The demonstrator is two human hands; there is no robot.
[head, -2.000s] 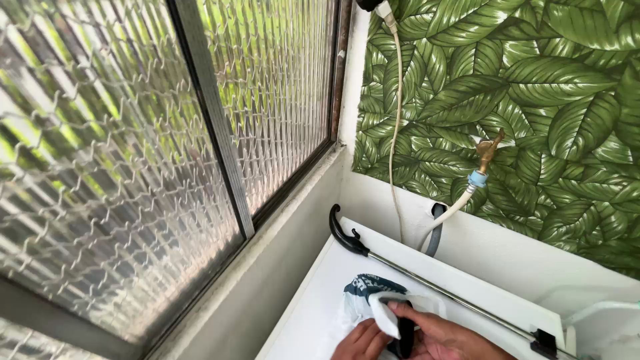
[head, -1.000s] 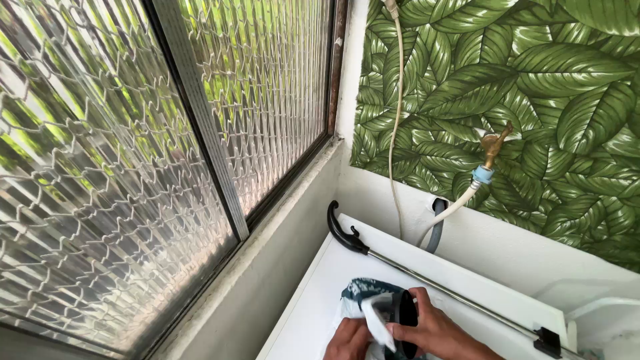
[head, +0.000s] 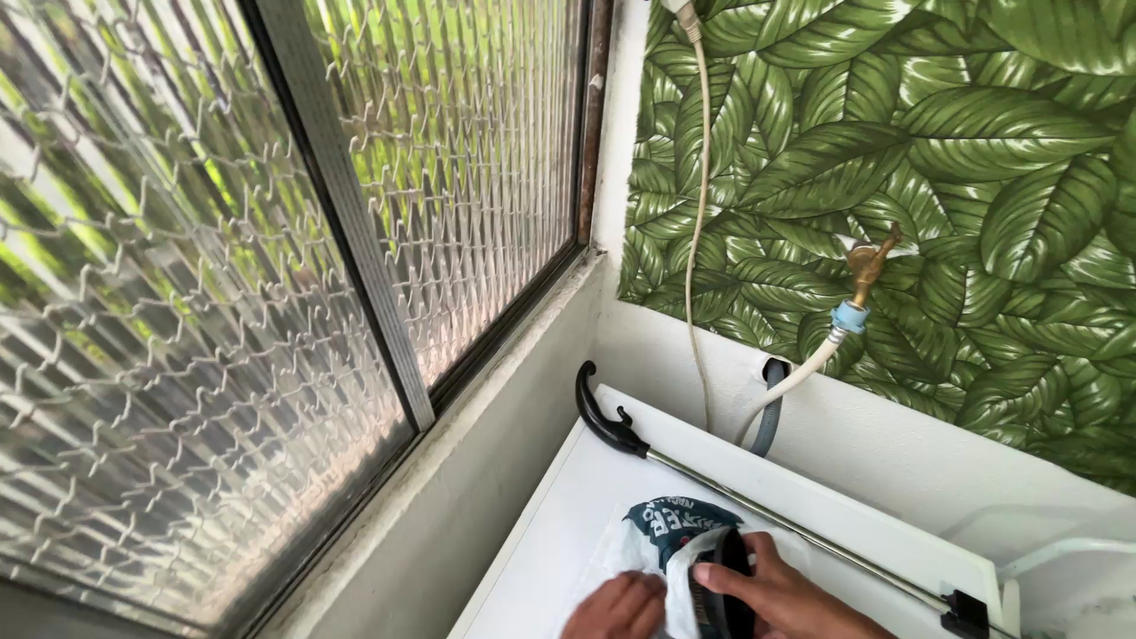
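At the bottom of the head view, my right hand (head: 772, 586) grips a black, rounded object (head: 732, 577), thumb on the near side and fingers behind it. What the object is, I cannot tell. A white and dark-green plastic bag (head: 679, 524) with writing on it lies on the white appliance top and is bunched against the object. My left hand (head: 621, 605) is beside it at the left, fingers curled at the bag's edge; its fingertips are partly hidden, so its hold is unclear.
A metal rod with a black hooked handle (head: 612, 426) lies along the back of the white appliance top (head: 541, 532). Behind stand a brass tap (head: 870, 266) with a white hose, a grey hose (head: 770, 413) and a hanging cable (head: 698, 222). A ribbed-glass window (head: 177, 311) borders the left.
The black object has turned in my right hand; its round opening, visible a second ago, now shows edge-on. My left hand stays close beside it.
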